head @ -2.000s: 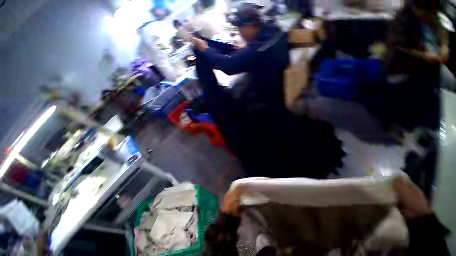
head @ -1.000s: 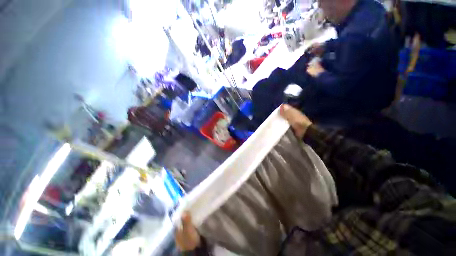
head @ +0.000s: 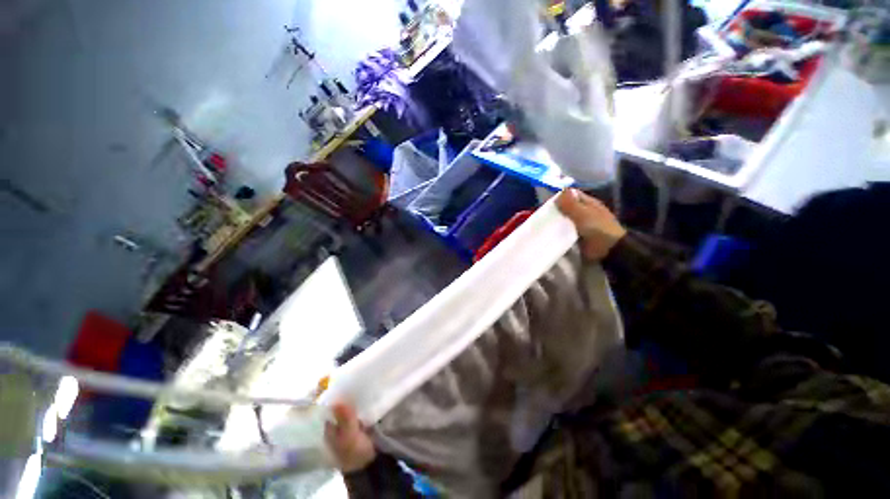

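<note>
A garment (head: 498,390) with a greyish-beige, gathered body hangs from its straight white hem band (head: 454,302). The band is stretched slantwise between my hands, from lower left to upper right. My left hand (head: 349,441) grips the band's lower-left end, with fingertips showing. My right hand (head: 591,224) grips its upper-right end, thumb on top. The garment's lower part runs down against the plaid clothing and is partly hidden. No tool can be seen in either hand.
A white table with a trough (head: 751,180) of red and dark items is at upper right. Blue-edged crates (head: 459,195) stand beyond the band. A brown wooden chair (head: 337,192) and a white tabletop (head: 310,336) are at left. A blurred whitish hanging thing (head: 571,97) is at top centre.
The view has swung; the person in dark clothing has mostly left the picture and the trough has come in. Both hands still stretch the band, slanted now instead of level as two seconds ago.
</note>
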